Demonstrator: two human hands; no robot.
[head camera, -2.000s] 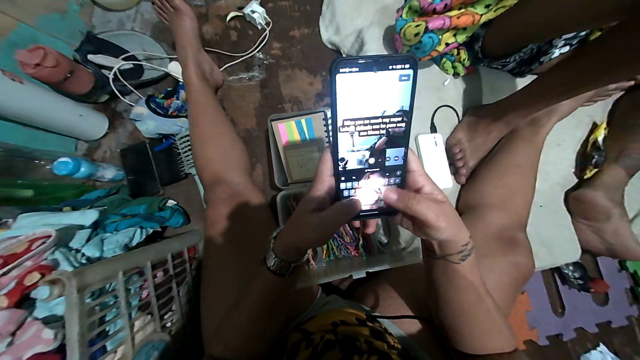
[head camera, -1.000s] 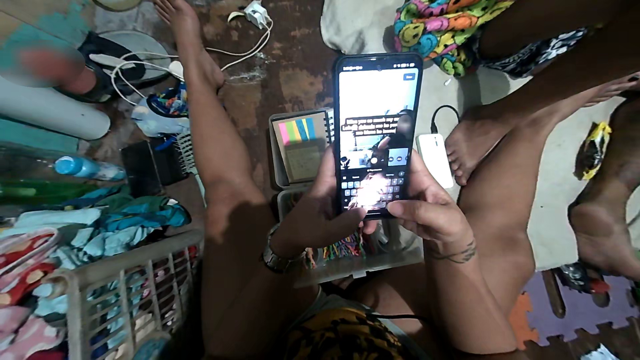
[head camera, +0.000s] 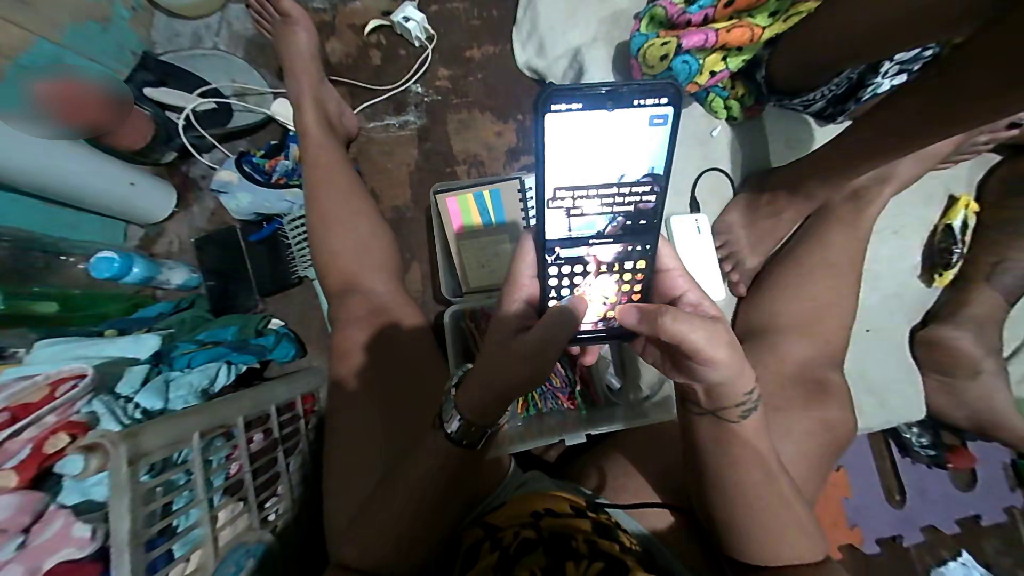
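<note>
A black smartphone (head camera: 608, 176) is held upright between my two hands, its lit screen facing me. My left hand (head camera: 532, 320) wraps the lower left edge, thumb over the screen's lower part. From the lower right, my right hand (head camera: 688, 328) grips it with the thumb at the bottom of the screen. Rows of emoji show there, above them a picture with text. Behind and below the phone sits a clear plastic box (head camera: 552, 436) holding colourful strings (head camera: 552, 396). A notebook with coloured sticky tabs (head camera: 484, 240) lies in the open lid beyond. The phone hides part of both.
A white power bank (head camera: 696, 252) with a black cable lies at the right, beside another person's foot (head camera: 756, 232). A plastic basket (head camera: 216, 408) and piled clothes (head camera: 192, 360) are at the left. A white charger (head camera: 410, 22) with cables lies on the floor. Foam mat pieces (head camera: 920, 496) are at lower right.
The keyboard area on the phone screen has switched from letter keys to rows of emoji. My left thumb has shifted slightly on the screen. Both hands still hold the phone.
</note>
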